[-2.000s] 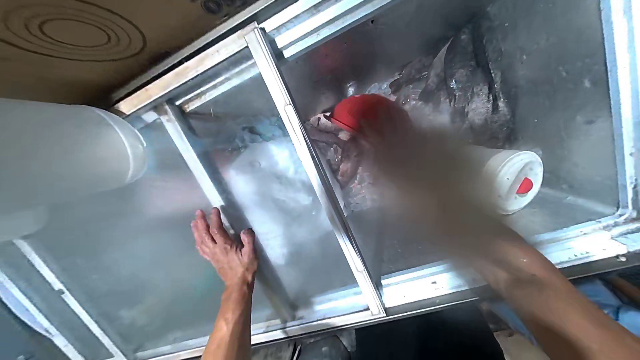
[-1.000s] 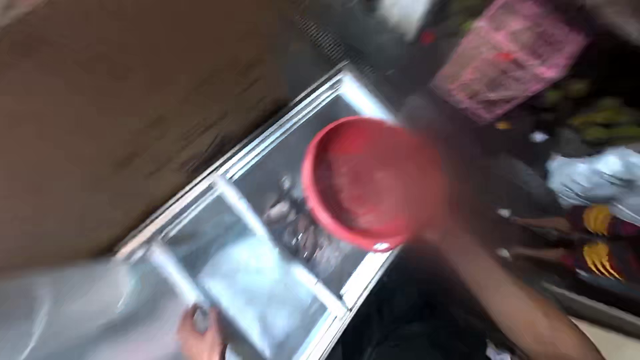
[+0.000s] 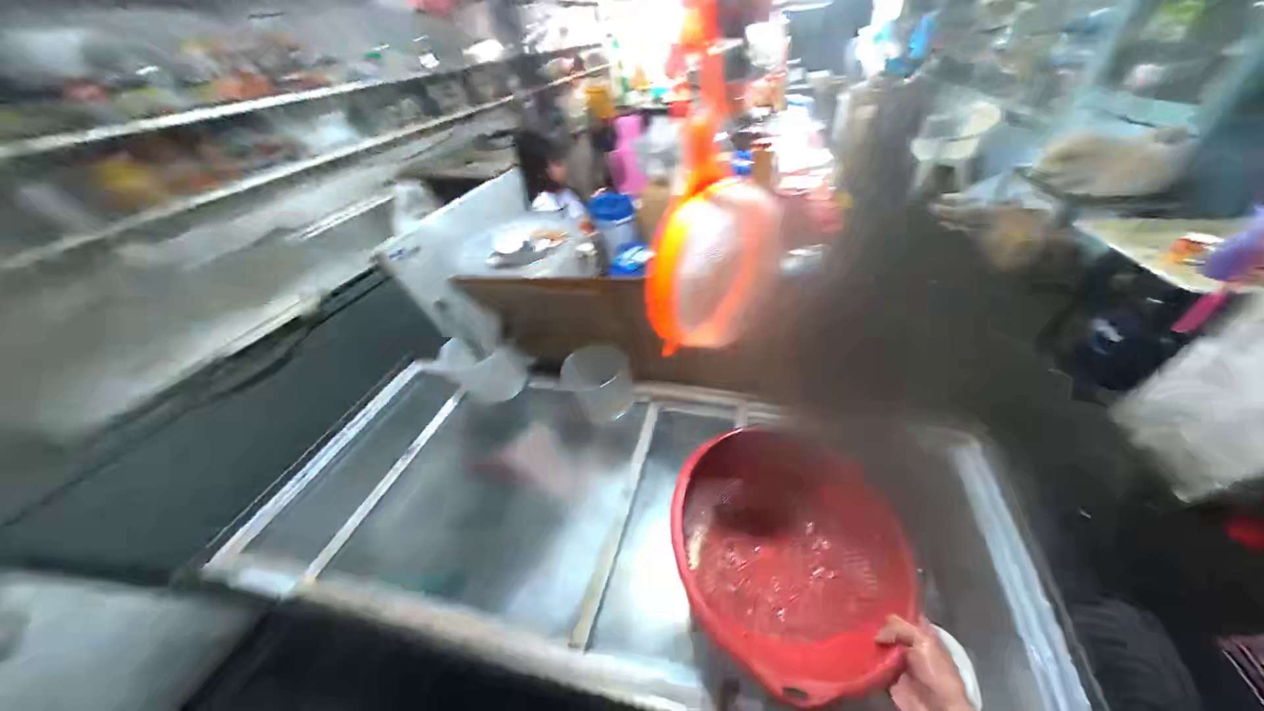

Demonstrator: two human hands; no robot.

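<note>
My right hand grips the near right rim of a red plastic basin, its thumb over the edge. The basin is tilted so its inside faces me, with wet-looking bits and a dark patch within. It is held over the right part of a metal-framed glass-topped chest. A white round thing shows partly behind my hand. My left hand is out of view.
Clear plastic containers stand at the chest's far edge. An orange-rimmed strainer hangs above it, blurred. Shelves line the left; a person is beyond a table. A white sack lies right.
My right hand has lifted the red basin, seen from its inside since one second ago. My left hand has gone out of view. The view has swung up to the surroundings.
</note>
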